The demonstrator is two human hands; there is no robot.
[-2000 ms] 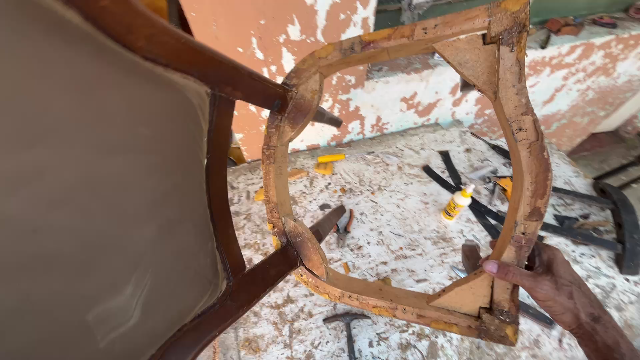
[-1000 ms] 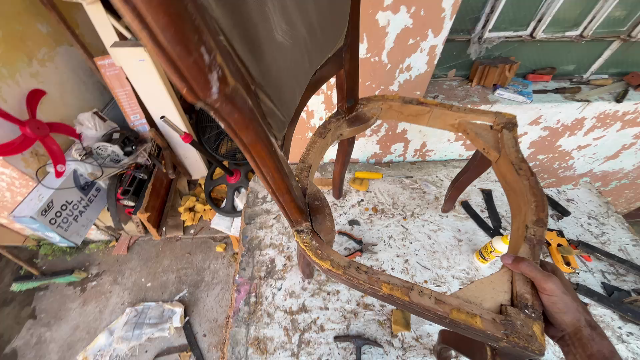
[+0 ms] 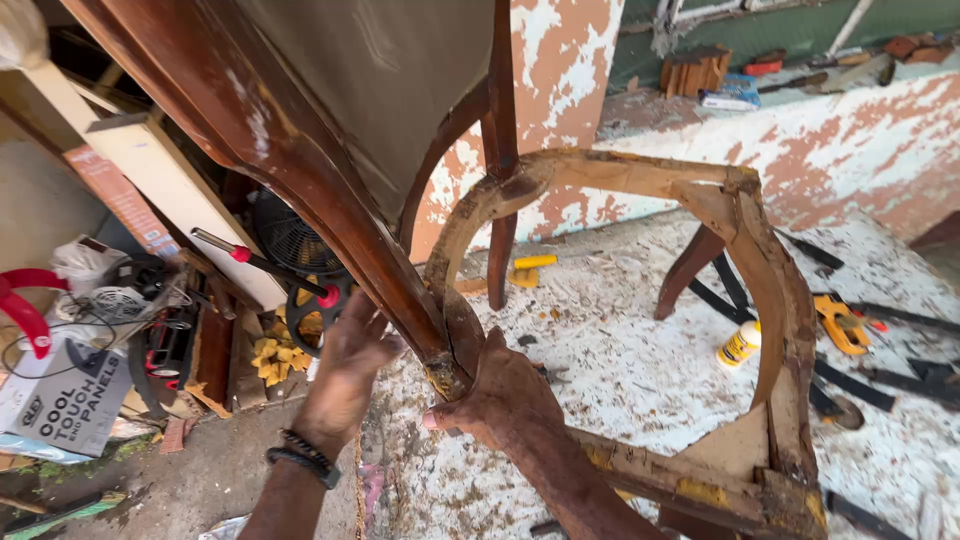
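Note:
A wooden chair frame stands on the paint-flaked work surface, its bare seat frame (image 3: 780,300) open in the middle and its upholstered back (image 3: 375,67) rising at upper left. My right hand (image 3: 502,397) grips the joint where the dark back post (image 3: 322,195) meets the seat rail, its thumb across the front. A dark line shows at that joint. My left hand (image 3: 349,367), with a braided bracelet, is beside the post, blurred, fingers apart and holding nothing. Beyond the frame's opening stands a white and yellow glue bottle (image 3: 739,345).
A yellow clamp (image 3: 840,322) and black straps (image 3: 855,386) lie at the right. Against the wall is a yellow tool handle (image 3: 535,262). At left are a fan (image 3: 296,232), timber planks (image 3: 180,202) and a cardboard box (image 3: 64,397). Wood blocks (image 3: 694,71) sit on the ledge.
My right hand has moved from the seat frame's front corner to the joint at the back post. My left hand has come into view. The chair was tilted two seconds ago and has been turned upright.

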